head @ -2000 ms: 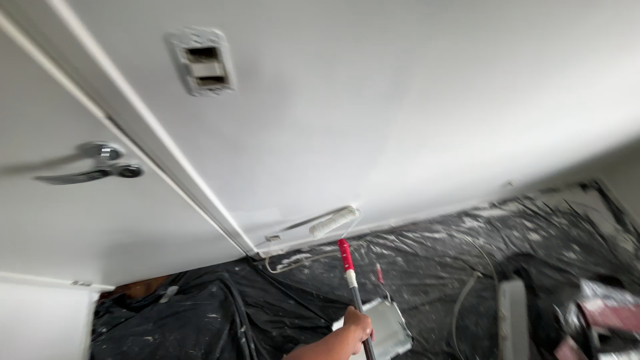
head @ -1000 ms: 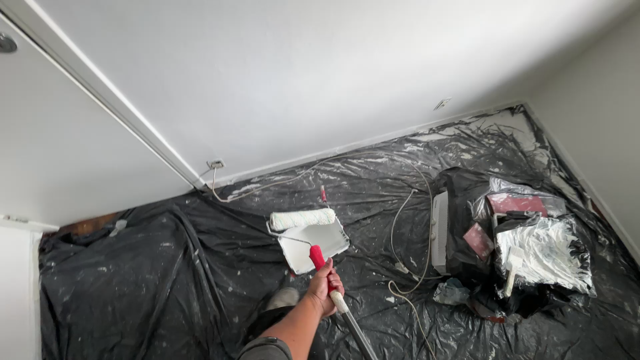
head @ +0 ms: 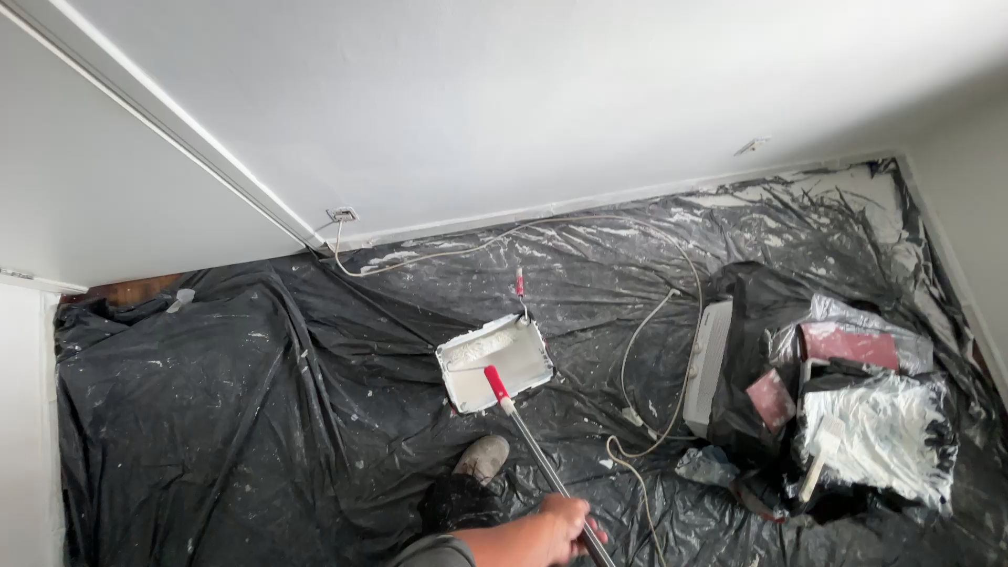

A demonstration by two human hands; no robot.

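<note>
My left hand (head: 568, 524) comes in at the bottom and grips the metal extension pole (head: 551, 472) of a paint roller. The pole's far end meets the roller's red handle (head: 496, 384). The paint-covered roller sleeve (head: 484, 345) lies in a white paint tray (head: 543, 358), at its far left part, with pale paint around it. A small tool with a red handle (head: 520, 283) stands by the tray's far edge, its metal end touching the rim. My right hand is out of view.
Black plastic sheeting (head: 213, 409) covers the floor, with a shoe (head: 483, 458) near the tray. A pale cable (head: 630, 219) runs from a wall outlet (head: 343, 214). At right are a white heater-like panel (head: 709, 362), a paint-smeared plastic-covered object (head: 882, 441) and a paintbrush (head: 823, 457) on it.
The roller has come away from the low wall and down into the tray. Between one second ago and now, its sleeve has moved from the far rim to inside the tray. The view has tilted down.
</note>
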